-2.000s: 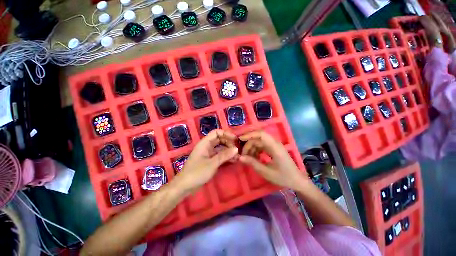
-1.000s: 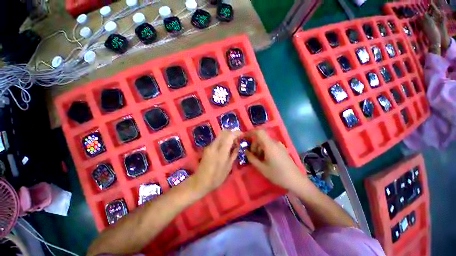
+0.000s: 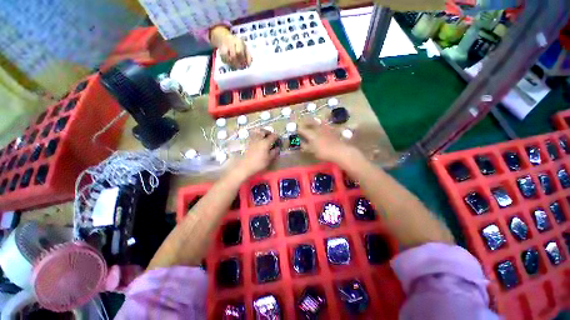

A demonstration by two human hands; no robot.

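Note:
My left hand (image 3: pixel 257 153) reaches to the charger board (image 3: pixel 369 128), its fingertips closed on a dark smartwatch head (image 3: pixel 275 145). My right hand (image 3: pixel 322 142) is over the board just right of a watch with a green lit screen (image 3: pixel 294 142); its fingertips are blurred, and whether they hold anything is unclear. White charging pucks (image 3: pixel 265 116) stand in rows around the hands. The red-orange compartment tray (image 3: pixel 281 240) lies below my forearms, with dark and lit watches in its pockets.
Beyond the board, another person's hand (image 3: pixel 234 51) is over a white parts tray (image 3: pixel 281 65) on a red tray. A black fan (image 3: pixel 140 94), tangled cables (image 3: pixel 115 172) and a pink fan (image 3: pixel 69 275) are at left. Filled trays stand left and right (image 3: pixel 519 200).
The view has shifted up and forward. Both hands have moved from the watch tray to the charging board. Fewer green-lit watches show there now.

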